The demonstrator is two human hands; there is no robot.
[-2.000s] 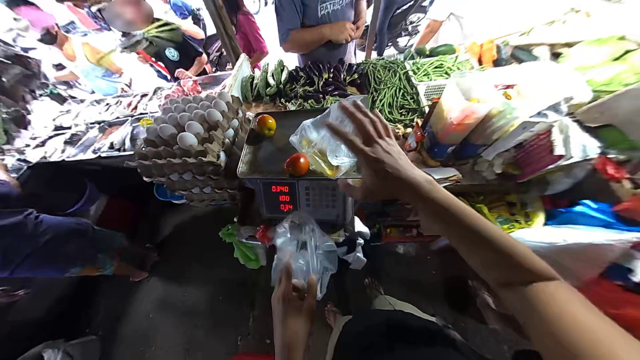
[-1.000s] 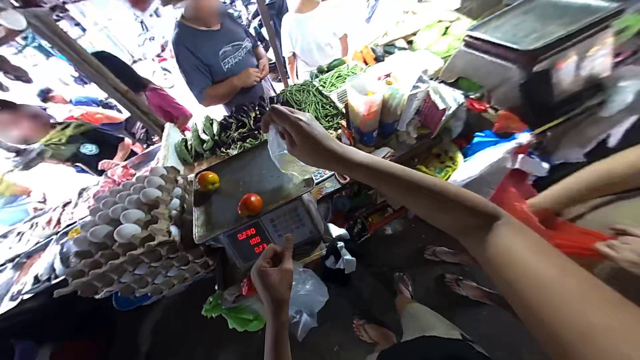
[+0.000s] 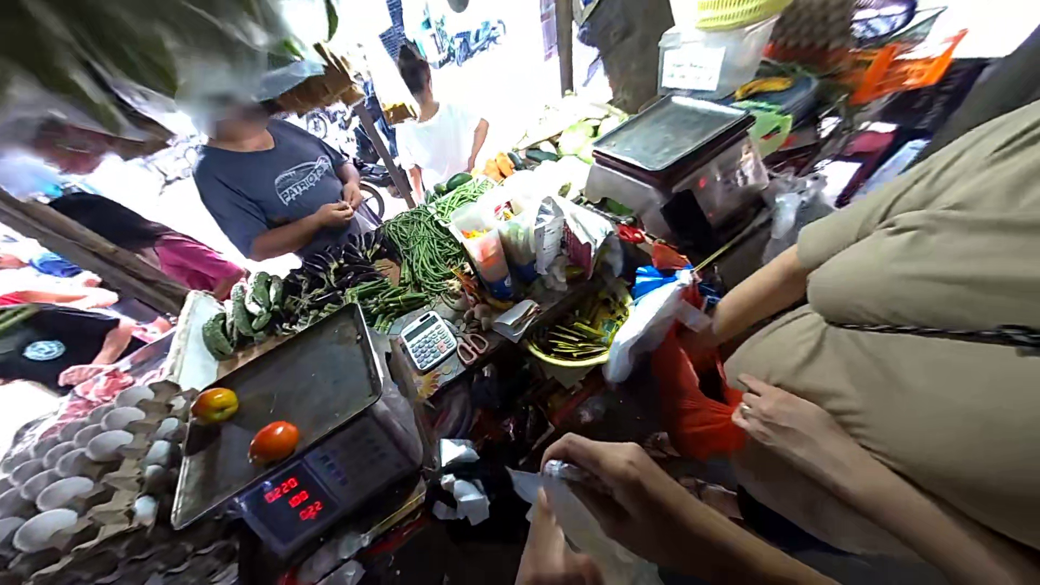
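Note:
My right hand (image 3: 621, 491) grips the bunched top of a clear plastic bag (image 3: 597, 528) at the bottom centre. Beside it, at the lower edge, my left hand (image 3: 554, 548) has its fingers against the bag; whether they pinch it cannot be told. What the bag holds is hidden. To the left, a digital scale (image 3: 357, 455) with lit red digits bears a worn metal tray (image 3: 313, 378). On the tray lie a red tomato (image 3: 275, 442) and a yellow-red tomato (image 3: 215, 405), apart from each other.
Egg trays (image 3: 106, 496) stand left of the scale. A calculator (image 3: 429, 341) and scissors (image 3: 471, 348) lie beyond it, near green beans (image 3: 422, 244) and eggplants (image 3: 333, 268). At right a person (image 3: 918, 325) holds a red plastic bag (image 3: 699, 398). A second scale (image 3: 674, 146) stands behind.
The view has swung right. My right hand has moved from over the scale tray to the bag beside my left hand. Both tomatoes remain on the tray.

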